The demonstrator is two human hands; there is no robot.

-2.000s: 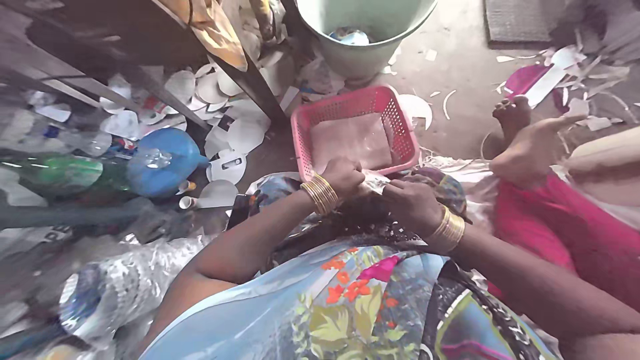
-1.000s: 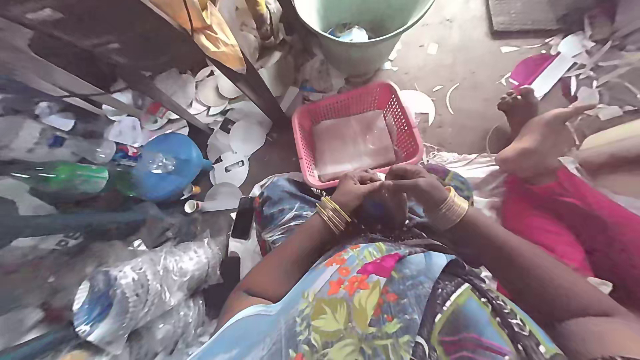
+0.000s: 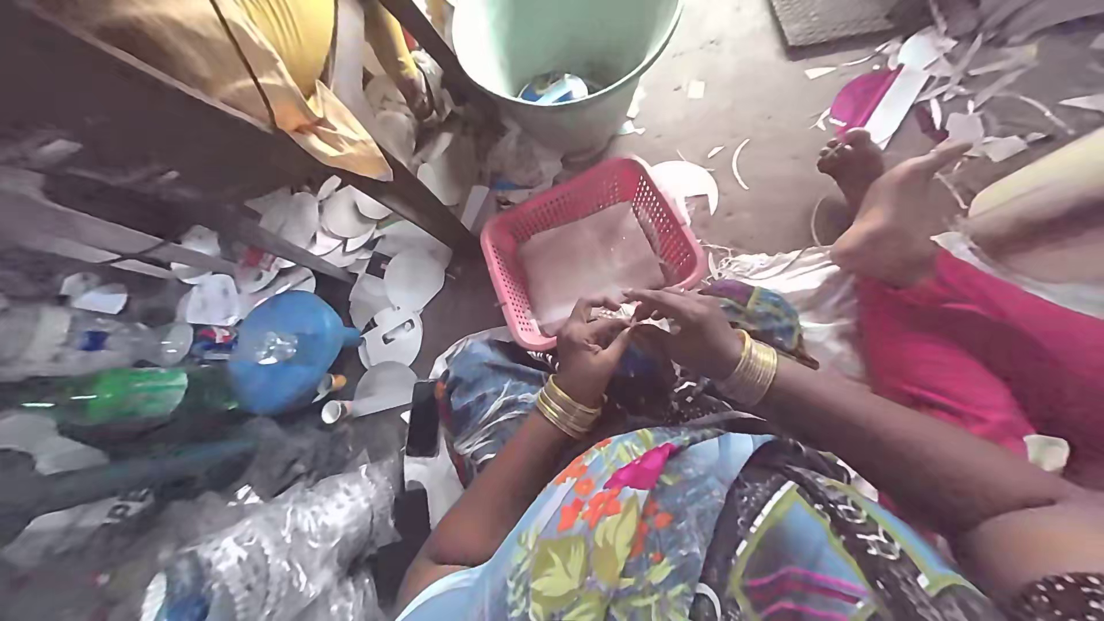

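My left hand (image 3: 591,345) and my right hand (image 3: 690,332) meet over my lap, at the near edge of a pink plastic basket (image 3: 509,293). Pinched between the fingers of both is a small pale, shiny piece (image 3: 617,312), partly covered; its kind cannot be told. Gold-coloured bangles (image 3: 567,408) circle each wrist. A flat, pale rectangular sheet or pad (image 3: 591,259) lies in the basket, just beyond my fingers.
Behind the basket stands a pale green bucket (image 3: 595,121) with something blue and white inside. Paper scraps (image 3: 414,280), a blue balloon-like object (image 3: 289,352) and plastic bottles (image 3: 129,392) lie at left. Another person's bare foot (image 3: 893,216) is at right, near more scraps (image 3: 897,103).
My hands stay together near the basket, with the fingers in a different pose. The pale piece, visible two seconds ago and hidden one second ago, shows between them again.
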